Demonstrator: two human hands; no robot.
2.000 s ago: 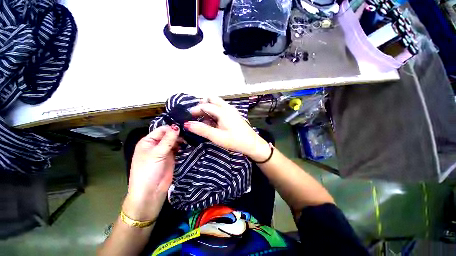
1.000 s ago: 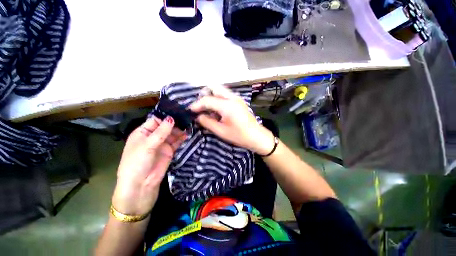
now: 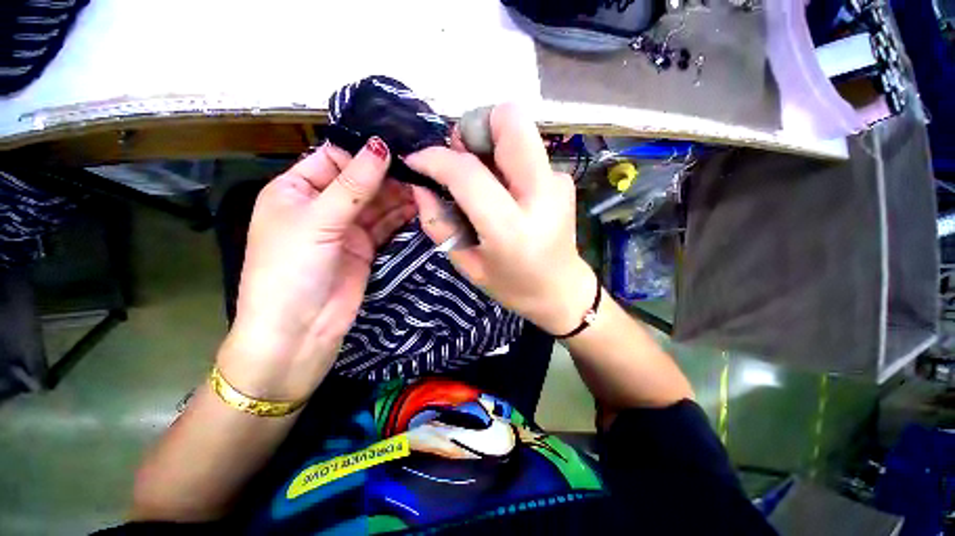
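Note:
The striped garment (image 3: 424, 309), dark with thin white stripes, lies bunched on my lap, with its upper part raised at the table edge. A plain black patch (image 3: 393, 117) of it is at my fingertips. My left hand (image 3: 309, 246), with a gold bracelet, pinches the black cloth between thumb and fingers. My right hand (image 3: 513, 215), with a dark bracelet, holds the cloth from the right. A grey cover, like a thimble, sits on one right fingertip and a ring shows on a finger. No needle or thread can be made out.
The white table (image 3: 209, 52) has a grey mat (image 3: 597, 79) with small dark pieces (image 3: 670, 54). A dark container (image 3: 586, 23) and a lilac basket (image 3: 801, 79) of spools stand behind. More striped cloth (image 3: 31, 37) is at left. A yellow piece (image 3: 622, 176) hangs below the table.
The view has shifted; the phone has left the picture. Both hands and the black cloth have come up against the table edge, and the cloth is held higher. The hands are close together.

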